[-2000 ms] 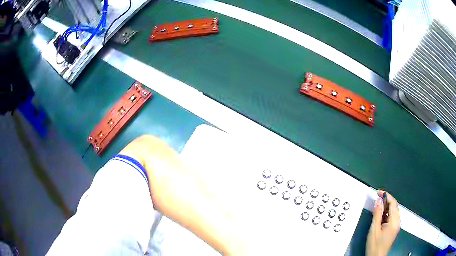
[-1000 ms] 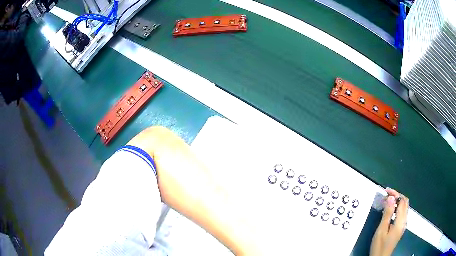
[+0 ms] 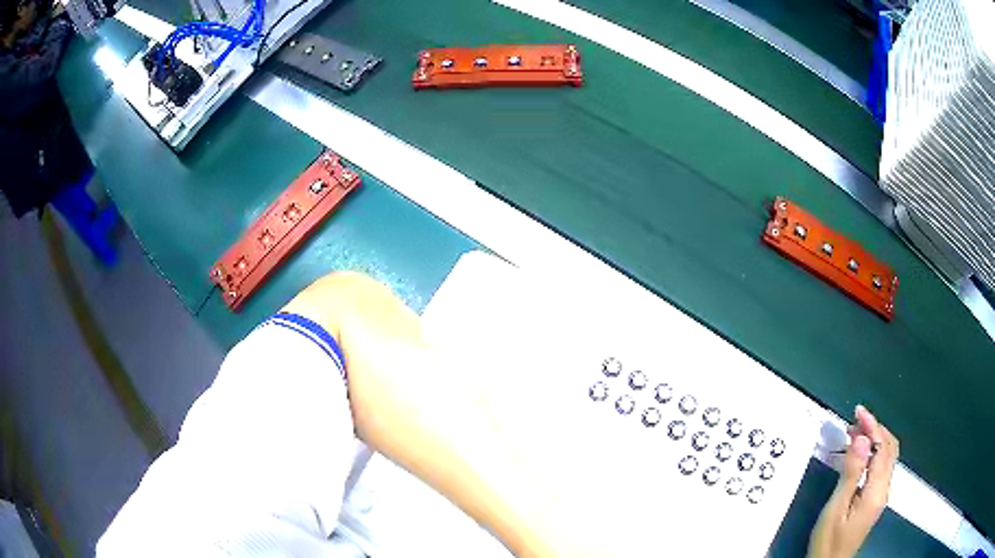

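A white tray (image 3: pixel 524 327) lies in front of me, glaring blank over much of its surface. Small round dark-rimmed components (image 3: pixel 700 440) sit in rows on its right part. My right hand (image 3: pixel 862 490) is beyond the tray's right edge, over the pale rail, fingers bent. A tiny dark spot shows at its fingertips; I cannot tell whether it holds something. My left forearm crosses the tray's left side and leaves at the bottom edge; my left hand is out of the picture. A red fixture (image 3: pixel 286 231) lies left of the tray, with one dark part visible in its upper nest.
The green belt (image 3: pixel 644 164) carries two red fixtures (image 3: pixel 498 65) (image 3: pixel 831 257) and a grey fixture (image 3: pixel 327 61). Pale metal rails (image 3: pixel 415 185) edge it. White stacked trays (image 3: pixel 947 142) stand far right. A machine with blue hoses (image 3: pixel 202 76) and a person in dark clothing are upper left.
The two red fixtures and the grey fixture on the belt have moved rightward in view. The grey one shows more fully. My right hand has shifted slightly right; its fingers have changed pose.
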